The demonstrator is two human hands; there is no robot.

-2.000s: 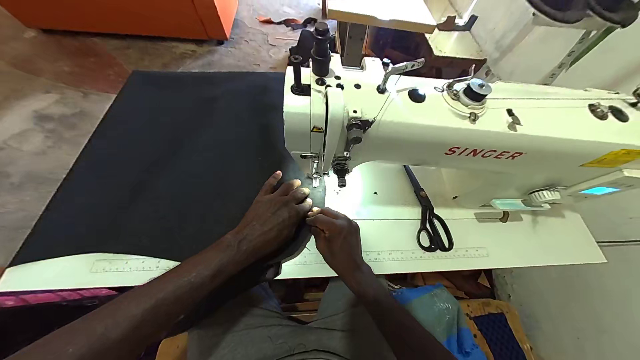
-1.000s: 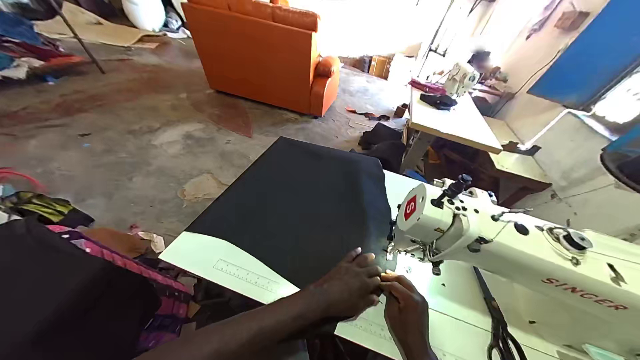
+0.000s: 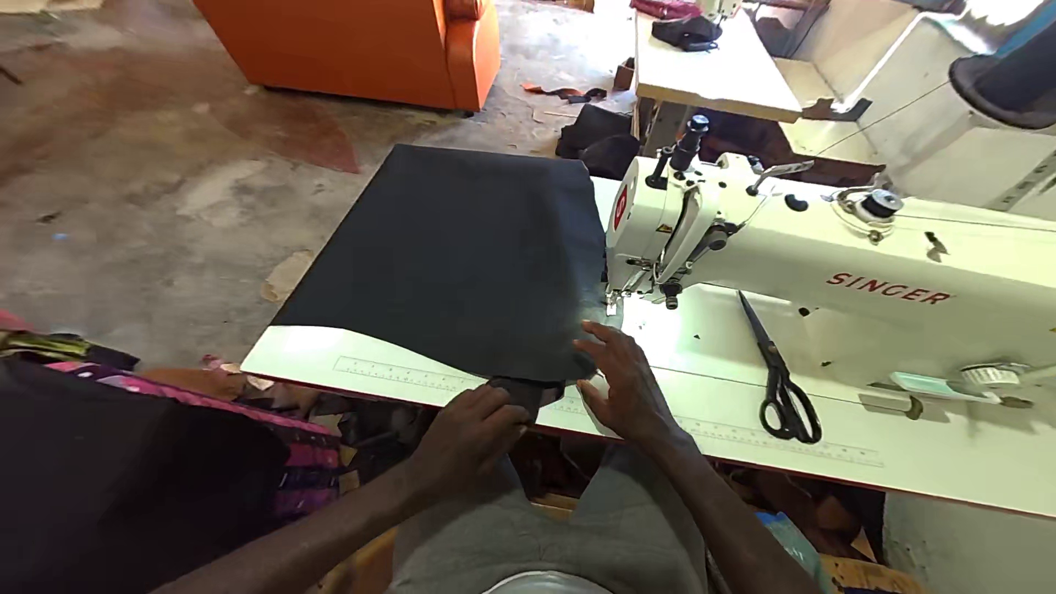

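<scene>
A large piece of black fabric [image 3: 462, 256] lies flat on the white sewing table [image 3: 305, 355], its right edge at the presser foot [image 3: 611, 307] of a Singer sewing machine [image 3: 833, 264]. My left hand [image 3: 483, 421] grips a dark strip of material [image 3: 521, 394] that hangs at the table's front edge. With fingers spread, my right hand [image 3: 623, 379] rests at the fabric's lower right corner, just in front of the presser foot. Black-handled scissors [image 3: 778, 384] lie on the table right of my right hand, below the machine arm.
Dark and pink patterned cloth [image 3: 305, 454] is heaped at the left. An orange upholstered seat [image 3: 355, 49] stands on the floor beyond the table. Another table [image 3: 709, 74] with dark cloth stands behind the machine. A ruler scale [image 3: 396, 373] runs along the front edge.
My hands were close together on the fabric near the needle; now they are apart, the left drawn back to the table's front edge. The view has swung left and back.
</scene>
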